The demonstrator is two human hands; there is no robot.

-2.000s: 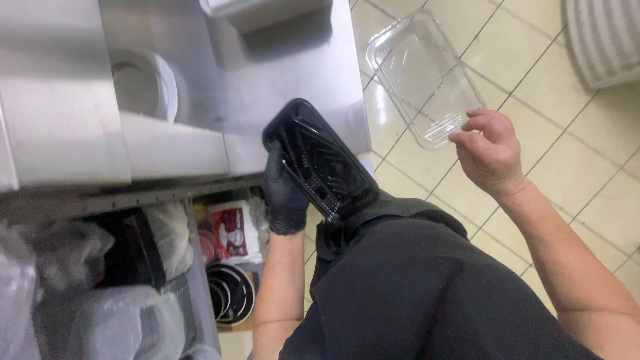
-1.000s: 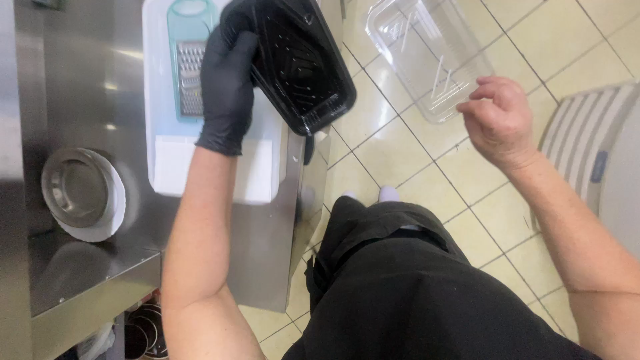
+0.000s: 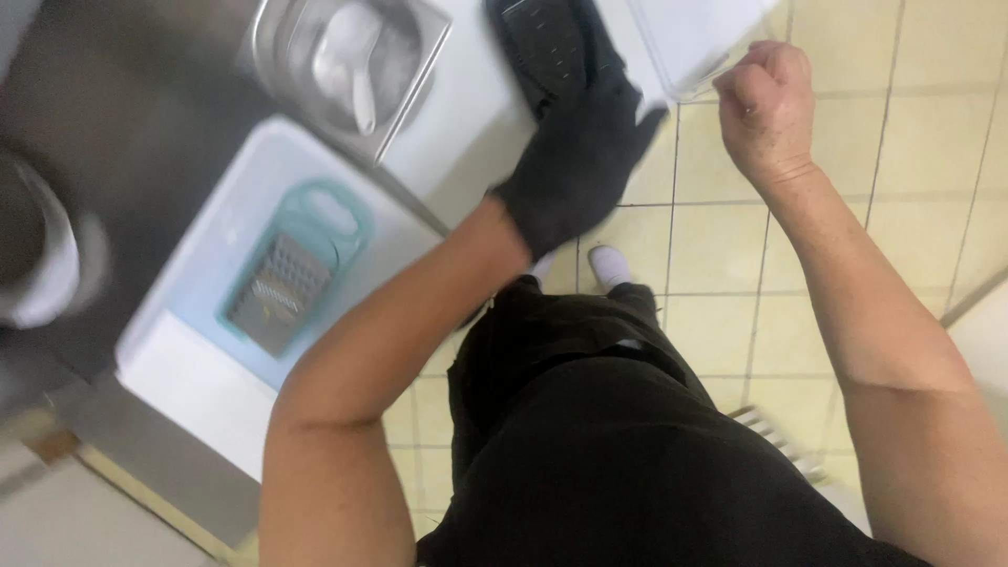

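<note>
My left hand (image 3: 579, 161), in a black glove, is at a black plastic food tray (image 3: 543, 47) at the top centre, over a white surface. The thumb stands out to the right; blur and the glove's dark colour hide how the fingers meet the tray. My bare right hand (image 3: 764, 110) pinches the near edge of a clear plastic container (image 3: 685, 47) at the upper right. That container reaches past the top of the view and overlaps the white surface.
A steel pan (image 3: 429, 71) holding a white scoop (image 3: 354, 71) is at the upper left. Below it, a flat grater with a teal frame (image 3: 287, 283) lies in a white tray (image 3: 189, 228). A blurred round bowl (image 3: 47, 260) is at the far left. Tiled floor (image 3: 717, 244) shows on the right.
The view has shifted along the counter. Both hands have come over or beside the white surface with the black tray and the clear container, which was over the floor before.
</note>
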